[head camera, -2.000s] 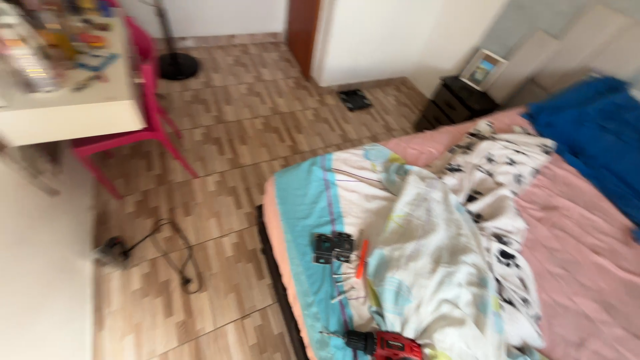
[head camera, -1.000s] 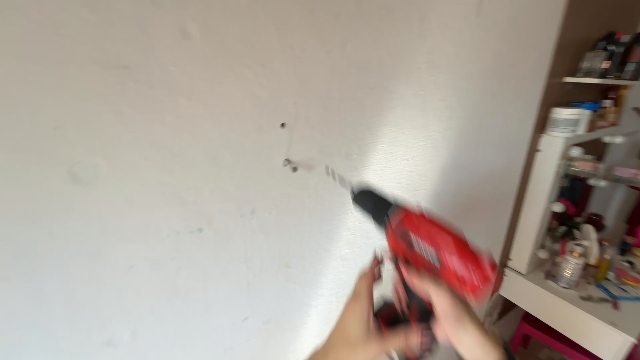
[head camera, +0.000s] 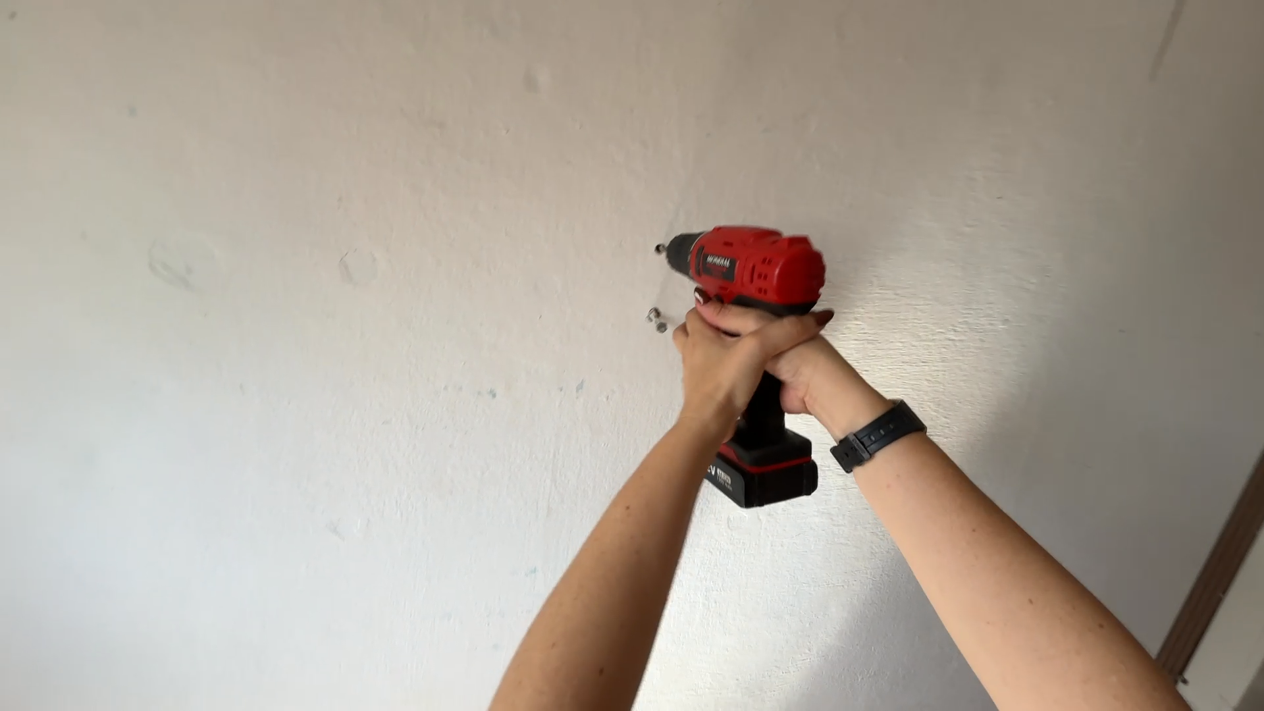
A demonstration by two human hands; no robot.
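Observation:
A red and black cordless drill [head camera: 760,267] is held upright against the white wall [head camera: 395,415], its chuck pointing left and into the wall. My left hand [head camera: 726,365] wraps the front of the handle, just below the drill body. Behind it, my right hand [head camera: 800,360] grips the same handle from the right, partly covered by the left. The black battery pack [head camera: 760,474] hangs below both hands. One hole [head camera: 661,249] shows at the chuck's left edge. Two small holes or wall plugs [head camera: 656,318] lie just below it. The drill bit cannot be seen.
Faint round patches and scuffs mark the wall to the left. A brown strip or edge [head camera: 1215,573] runs up the lower right side of the view. A black band [head camera: 879,434] is around my right wrist.
The drill lay on the bed two seconds ago. One second ago it was in my hands, its bit visible off the wall; now its chuck is up by the upper hole. The view has swung to the wall.

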